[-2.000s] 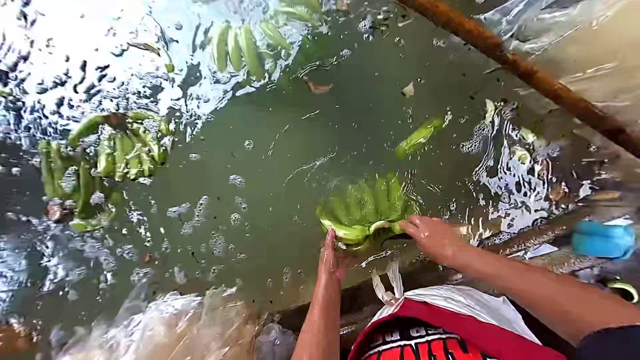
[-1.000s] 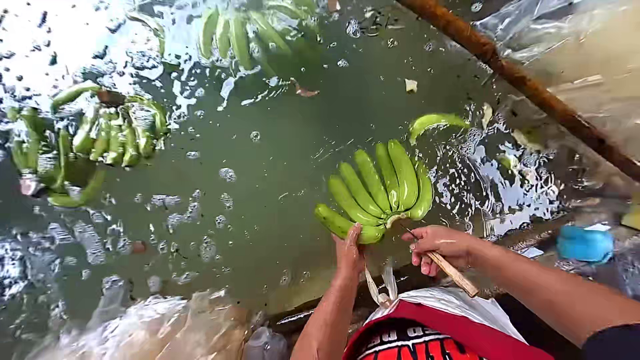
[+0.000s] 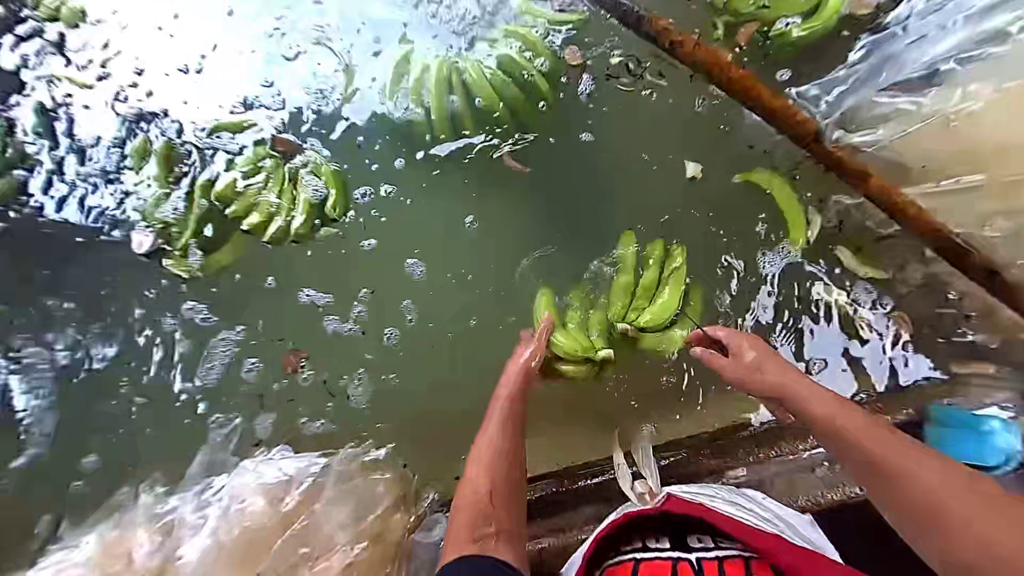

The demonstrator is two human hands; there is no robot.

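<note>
Green bananas lie in murky water in front of me, in two clusters side by side. My left hand (image 3: 538,344) touches the left cluster (image 3: 570,332) at its outer side; the fingers are partly under water, and how firmly they hold is unclear. The right cluster (image 3: 652,284) floats with its cut crown towards me. My right hand (image 3: 740,358) is just right of it, closed on a thin dark-bladed knife (image 3: 694,322) whose handle is mostly hidden in the fingers.
More banana hands float at left (image 3: 276,192) and at the top (image 3: 472,84). A single banana (image 3: 780,200) lies near a rusty metal bar (image 3: 800,128). Clear plastic sheeting (image 3: 264,512) covers the near left edge. A blue item (image 3: 972,438) rests on the right ledge.
The single banana hand seen whole one second ago is now in two clusters. My right hand has moved farther right of the crown, and my left hand has stayed at the left side.
</note>
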